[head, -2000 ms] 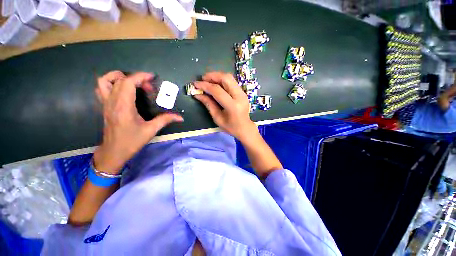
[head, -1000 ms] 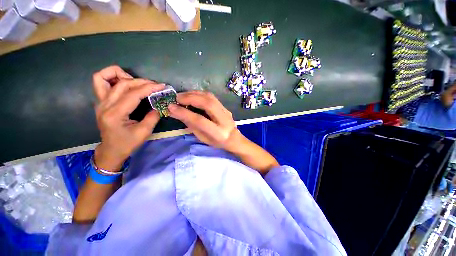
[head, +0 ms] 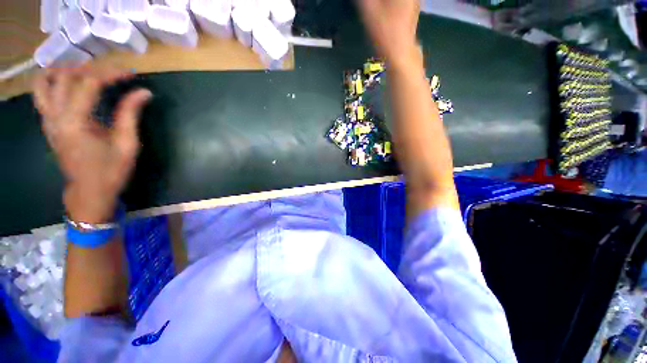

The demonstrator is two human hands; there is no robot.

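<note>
My left hand (head: 89, 131) is over the bench at the left, just in front of the cardboard, with fingers and thumb apart and nothing seen in it; it is blurred. My right hand (head: 391, 25) reaches far forward and is cut off by the top edge; its fingers are not seen. White plastic housings (head: 170, 25) stand in rows on the cardboard sheet (head: 206, 57). Small circuit boards (head: 360, 131) lie in a group on the dark green bench (head: 234, 135); my right forearm hides part of a second group (head: 443, 105).
A tray with dense rows of yellow boards (head: 585, 106) is at the right. A black crate (head: 539, 269) and a blue crate (head: 426, 205) are below the bench edge. White pieces (head: 32, 273) lie lower left. A person's blue sleeve (head: 624, 166) shows at far right.
The hands, earlier together on a white housing with a board, have parted. My left hand moved left towards the cardboard and opened; my right hand moved far forward. The housing is no longer seen between them.
</note>
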